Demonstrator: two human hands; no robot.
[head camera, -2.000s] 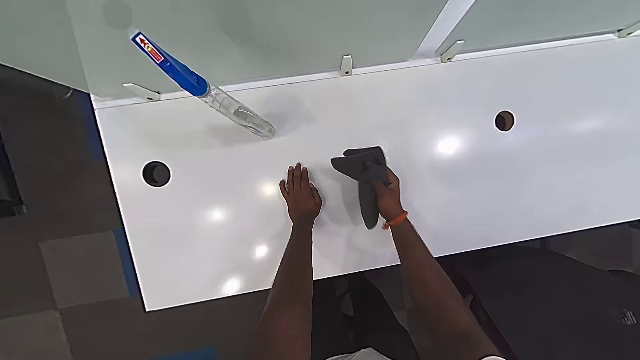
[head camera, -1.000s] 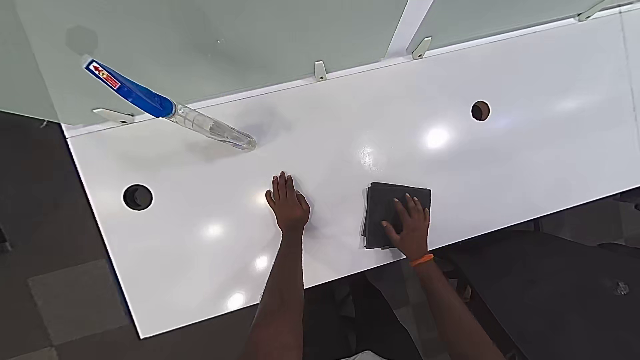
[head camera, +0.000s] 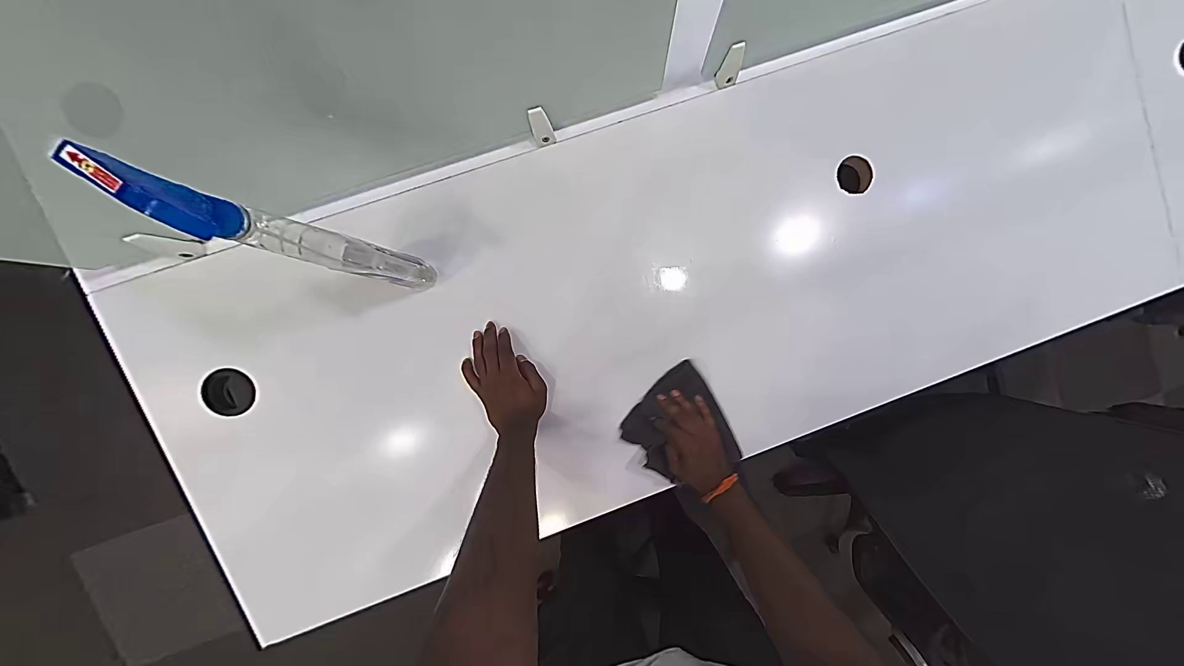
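A dark grey cloth lies on the white desktop near its front edge. My right hand, with an orange band at the wrist, presses on the cloth with its fingers spread over it. My left hand rests palm down on the bare desktop to the left, holding nothing, its fingers a little apart. Behind it, toward the glass panel, stands a clear spray bottle with a blue upper part that bears a red and white label.
A frosted glass partition runs along the desk's back edge, held by small clips. Round cable holes pierce the desktop at the left and right. A black chair stands by the front edge at the right.
The cloth was bunched in my right hand two seconds ago, then lay folded flat under it; now its outline is more pointed and uneven. My left hand has stayed on the desktop.
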